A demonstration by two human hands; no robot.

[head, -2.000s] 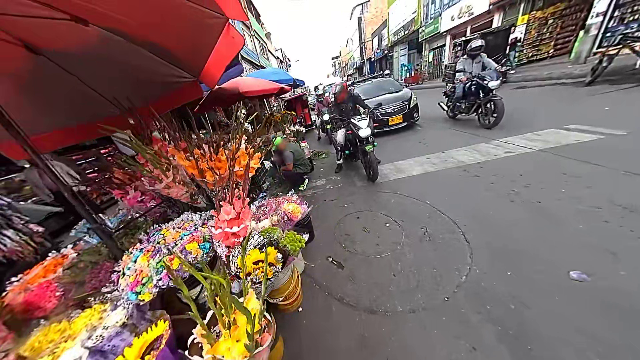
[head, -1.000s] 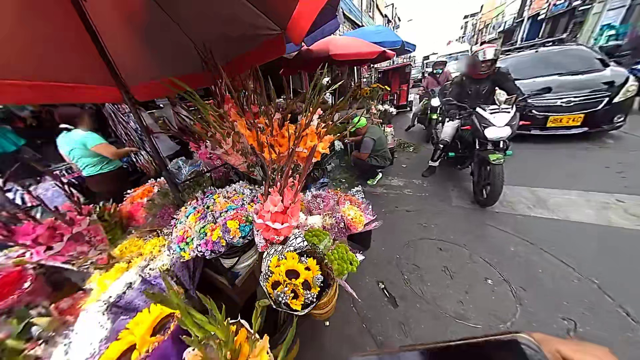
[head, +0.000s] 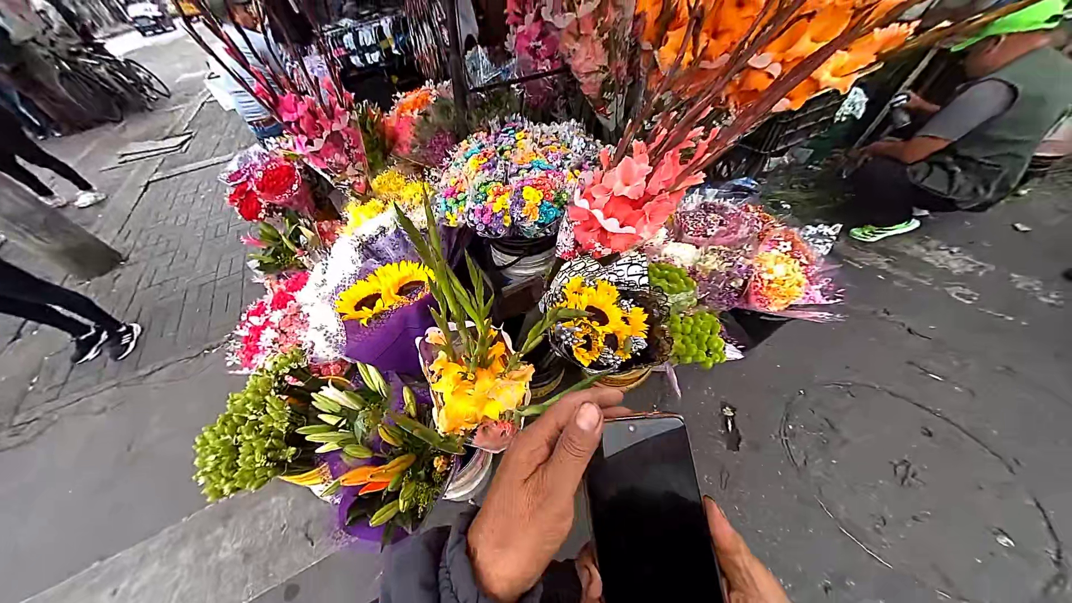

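Observation:
A smartphone [head: 653, 511] with a dark screen is at the bottom centre, upright in view. My right hand [head: 741, 557] is shut on it from below, fingers along its right edge and a fingertip at its left. Beside the phone's upper left corner is my left hand [head: 536, 494], thumb and fingers pointing up; whether it grips the phone I cannot tell. Just beyond my left hand stands a bunch of yellow gladioli [head: 477, 389]. Behind the phone are sunflowers in patterned wrap [head: 599, 322], and to the left lie lilies in purple wrap [head: 377, 452].
Buckets of bouquets, among them multicoloured small flowers [head: 511, 180] and coral gladioli [head: 632, 201], fill the middle. A person in a green cap [head: 963, 142] crouches at the right. Walking legs [head: 63, 310] pass at the left, near a pole [head: 50, 226]. A curb [head: 209, 544] runs at the lower left.
The view has turned left and down onto the flowers. Both hands and the phone have come into view at the bottom; one second ago only the phone's edge and part of a hand showed.

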